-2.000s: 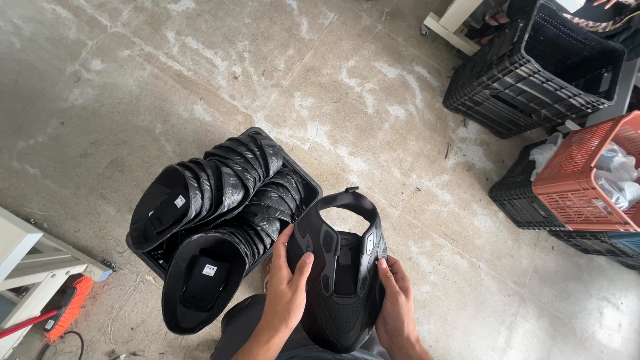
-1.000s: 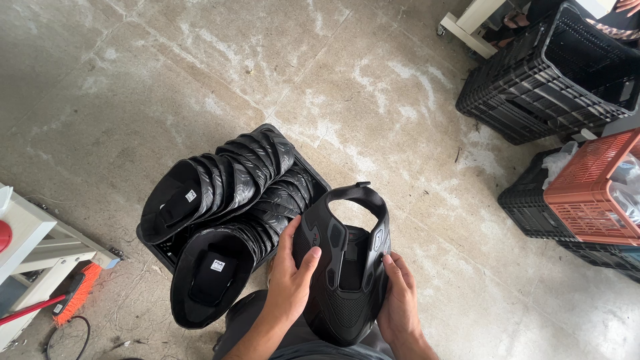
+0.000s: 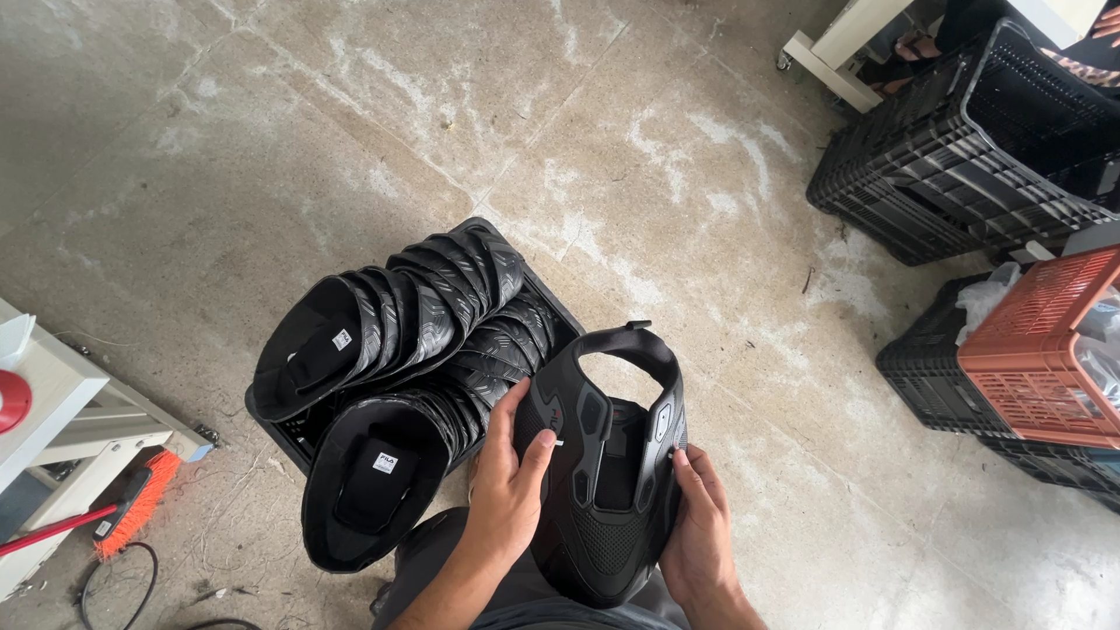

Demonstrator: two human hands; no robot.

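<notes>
Between my hands is a black Fila shoe upper [image 3: 604,525], its toe toward me and its heel loop pointing away. My left hand [image 3: 512,490] grips its left side, thumb on top near the logo. On the other side my right hand [image 3: 700,525] holds the edge with fingers and thumb. The upper's collar and tongue opening face up, and the floor shows through the collar. Left of it, nested black shoe uppers [image 3: 376,490] lie in two rows in a black plastic crate [image 3: 551,302]; white labels show inside the front ones.
Black plastic crates [image 3: 927,166] and an orange crate [image 3: 1019,359] holding clear plastic bags stand at right. A co-worker's hand and foot show at the top right by a table leg. At left are a white bench [image 3: 52,411], an orange-bristled broom [image 3: 144,503] and a cable [image 3: 153,586].
Both hands keep hold of the shoe upper, which has tilted a little between them. The stacked uppers stay in the crate.
</notes>
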